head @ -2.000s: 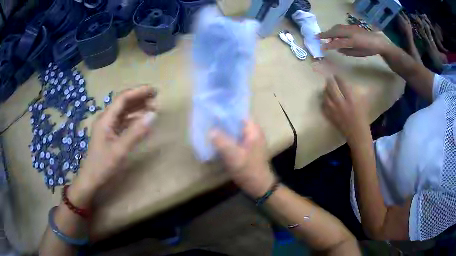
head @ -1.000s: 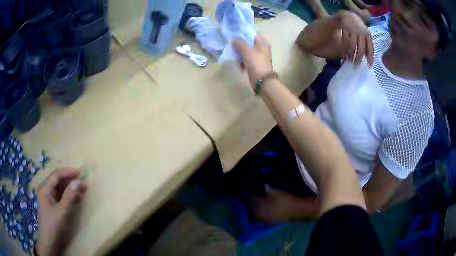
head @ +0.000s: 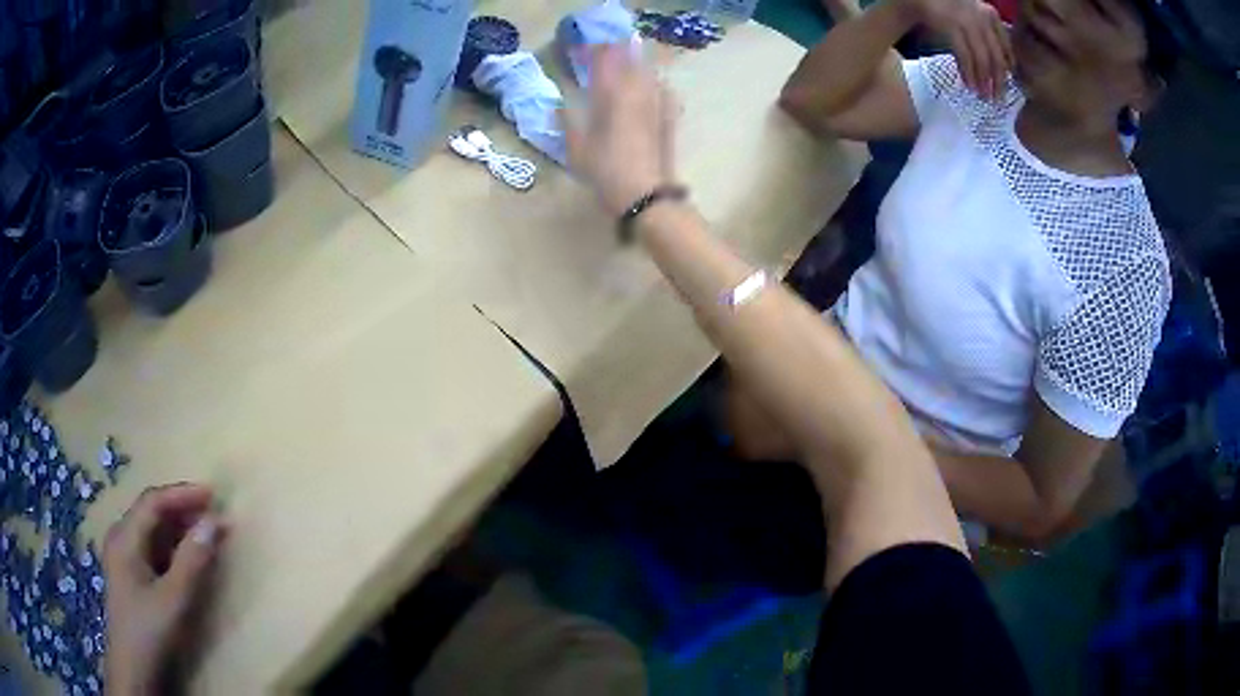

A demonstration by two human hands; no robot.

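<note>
My right hand (head: 622, 133) is stretched to the far side of the table, blurred, its fingers up and apart, and looks empty. A white pouch (head: 598, 25) lies just beyond its fingertips; its lower part is hidden by the hand. Left of it lies a dark round-headed device (head: 487, 44) in a white sleeve (head: 524, 98). A coiled white cable (head: 495, 158) lies in front of them. My left hand (head: 166, 544) is at the lower left over the table, fingers loosely curled with a gap to the thumb, nothing seen in it.
A pale blue-white retail box (head: 405, 82) stands upright at the back. Stacked dark cups (head: 152, 224) fill the back left. Small dark parts (head: 48, 544) with pale dots are spread at the left edge. A coworker in a white top (head: 966, 272) sits at the right, beside the kraft-covered table (head: 354, 394).
My right hand carried the white pouch to the far right side and has let go of it there. The view has swung right. My left hand has curled more and stays at the lower left.
</note>
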